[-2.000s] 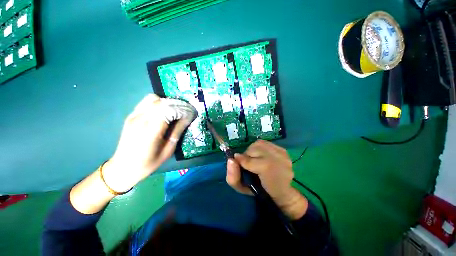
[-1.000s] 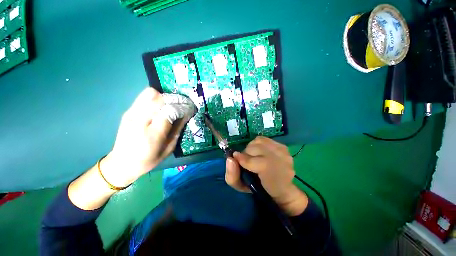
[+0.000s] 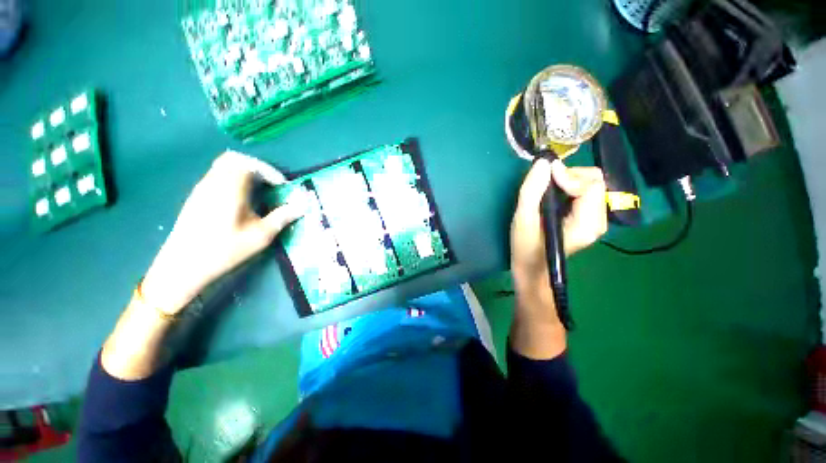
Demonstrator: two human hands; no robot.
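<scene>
The green PCB panel (image 3: 350, 278) lies on a black backing in front of me, its pale patches washed out by glare. My left hand (image 3: 222, 226) is at its upper left corner, thumb over the edge. A pale silvery bit, which looks like solder wire (image 3: 269, 172), shows at its fingers, mostly hidden. My right hand (image 3: 563, 212) grips the black soldering iron (image 3: 553, 240). The iron's front end reaches into the round cup (image 3: 571, 104) with silvery contents; the tip is hard to make out.
Stacked PCB panels (image 3: 281, 54) lie beyond the work. Another PCB panel (image 3: 65, 163) is at the left. A yellow-and-black handled tool (image 3: 618, 172) lies beside the cup. A black soldering station (image 3: 675, 113) with a cord stands at the right. A blue round object (image 3: 641, 11) is at the top edge.
My right hand has moved the iron from the panel up and right to the cup. My left hand has drawn back to the panel's upper left corner. The view has shifted.
</scene>
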